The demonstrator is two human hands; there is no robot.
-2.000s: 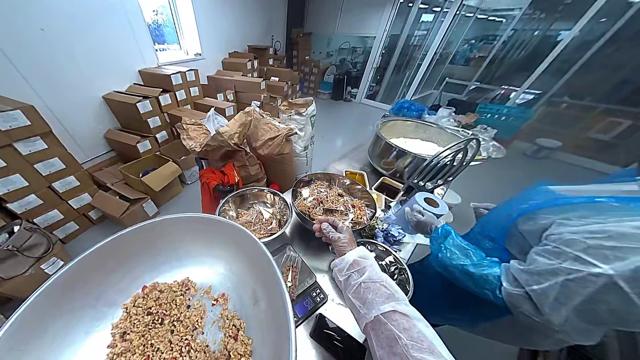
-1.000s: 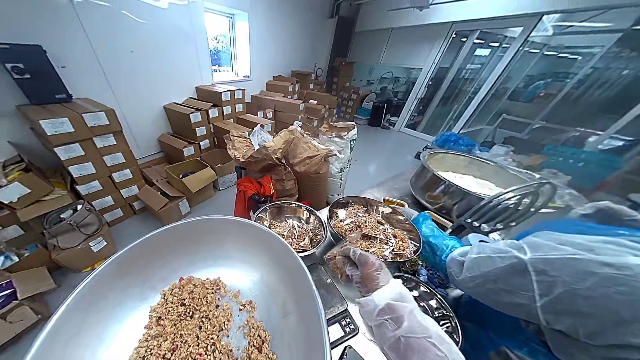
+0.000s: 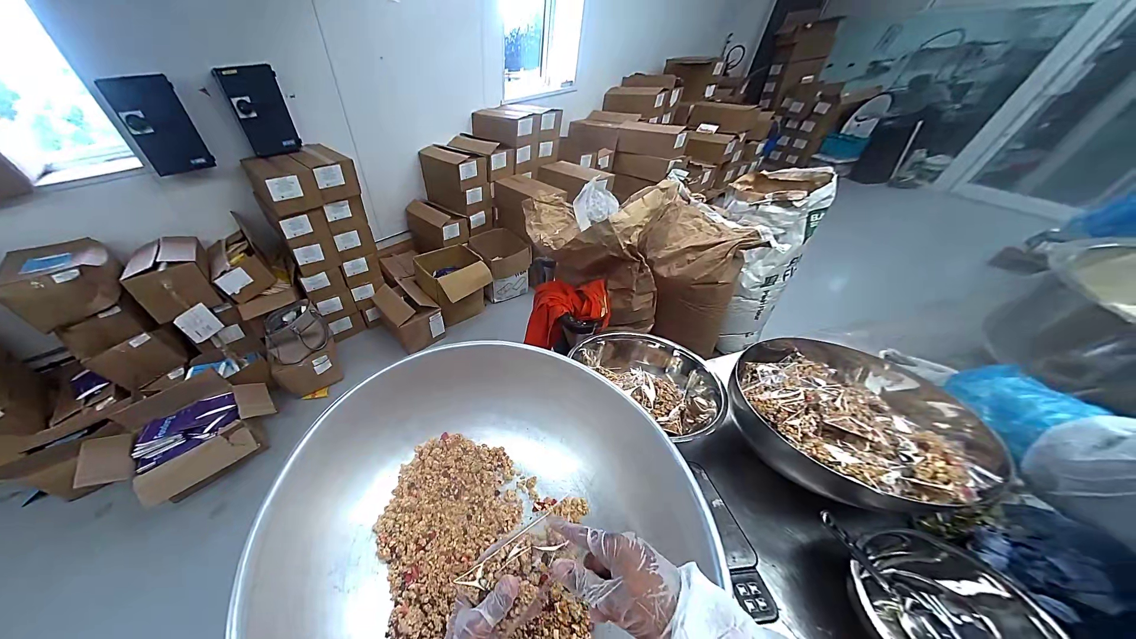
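Note:
Over a large metal bowl [image 3: 311, 497] with a heap of granola [image 3: 444, 506], my right hand [image 3: 626, 572], in a clear glove and white sleeve, pinches a clear plastic bag [image 3: 515, 555]. My left hand [image 3: 484, 612], gloved too, touches the bag from below at the frame's bottom edge. Some granola shows through or around the bag; which of the two is unclear. Right of the bowl are a steel bowl [image 3: 661, 377] and a wider one [image 3: 874, 422], both holding filled clear bags. A kitchen scale [image 3: 732, 532] lies partly hidden beside the large bowl's rim.
A bowl with metal utensils [image 3: 950, 586] stands at the lower right. A co-worker's blue glove [image 3: 1021, 404] and white sleeve are at the right edge. Brown paper sacks [image 3: 692, 266], a white sack [image 3: 772, 248] and stacked cardboard boxes [image 3: 311, 231] stand beyond the table.
My right hand has moved from beside the filled-bag bowls to over the granola in the large bowl. My left hand has come into sight. The view has swung left and down.

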